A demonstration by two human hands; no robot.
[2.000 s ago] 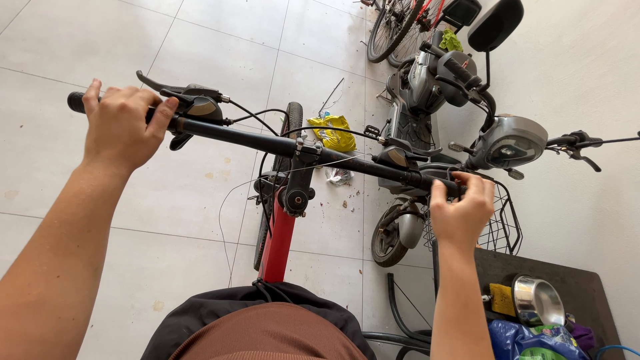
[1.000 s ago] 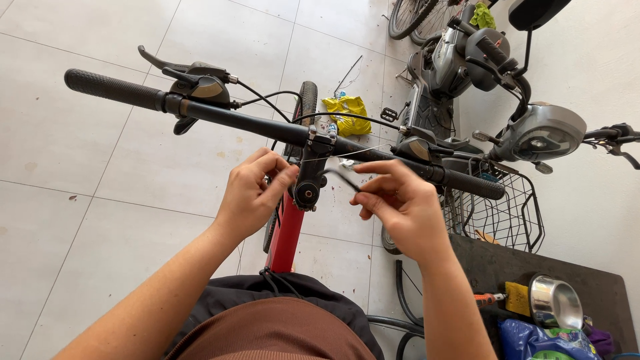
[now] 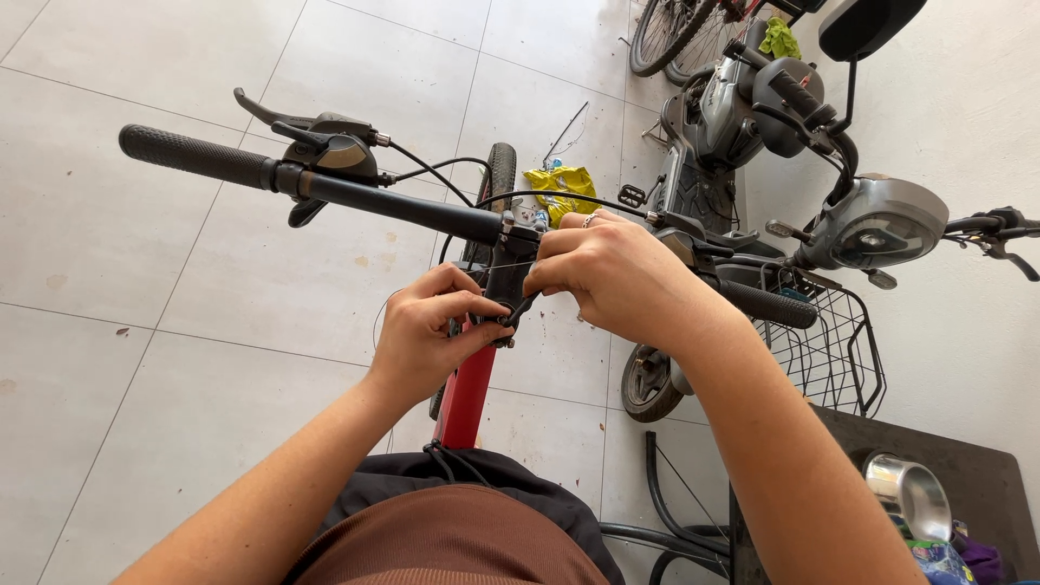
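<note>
A bicycle's black handlebar (image 3: 390,205) runs across the view on its black stem (image 3: 507,280), above the red frame tube (image 3: 468,386). Over the stem's lower end, my left hand (image 3: 435,329) pinches the tip of a small dark tool, which looks like a hex key (image 3: 522,309), with thumb and fingertips. My right hand (image 3: 613,276) grips the other end of it, just right of the stem. Whether the tool sits in the bolt there is hidden by my fingers. A thin wire crosses the stem between my hands. The brake and shift lever unit (image 3: 329,154) is beside the left rubber grip (image 3: 195,154).
A grey electric scooter (image 3: 873,223) with a wire basket (image 3: 837,349) stands at the right, near the wall. A yellow wrapper (image 3: 562,191) lies on the tiles beyond the handlebar. At the lower right, a dark table (image 3: 979,471) holds a metal bowl (image 3: 910,496). Another bicycle's wheel (image 3: 670,32) is at the top.
Two seconds ago both hands were on the handlebar's grips; they have moved inward to the stem. Since one second ago they have come closer together, both now on the dark tool.
</note>
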